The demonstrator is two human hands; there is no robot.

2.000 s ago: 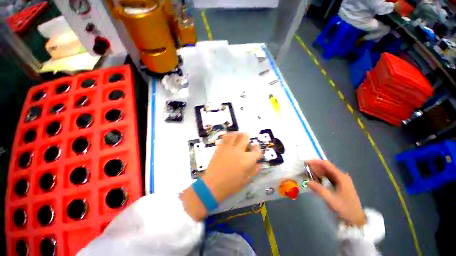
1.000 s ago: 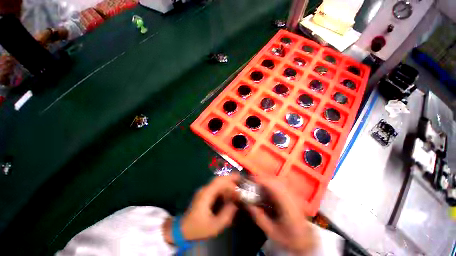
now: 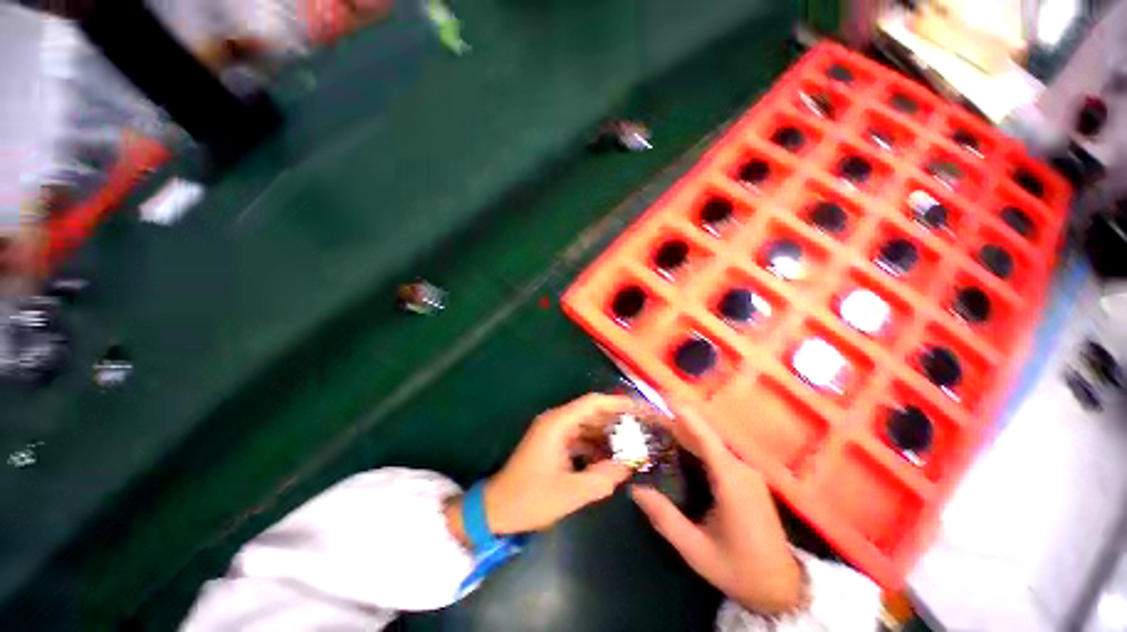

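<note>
My left hand (image 3: 559, 463), with a blue wrist strap (image 3: 480, 525), holds a small silver-black piece (image 3: 630, 441) between thumb and fingers, over the green mat near the tray's lower left corner. My right hand (image 3: 729, 525) is at the right side of the same piece, fingers curved round a dark part there; blur hides the exact contact. The red-orange tray (image 3: 791, 430) holds round glossy discs in square pockets, some reflecting white light. Two pockets at its near end are empty.
Small silver-black pieces lie on the green mat, one behind my hands (image 3: 423, 296), one farther back (image 3: 628, 136), others at the left. The white press table (image 3: 1020, 525) is at the right. A cream stack (image 3: 958, 62) is behind the tray. A green item (image 3: 445, 25) is at the top.
The view has swung from the press table to the mat and tray, then further left. My hands, earlier apart over the press table, are now together at the small piece.
</note>
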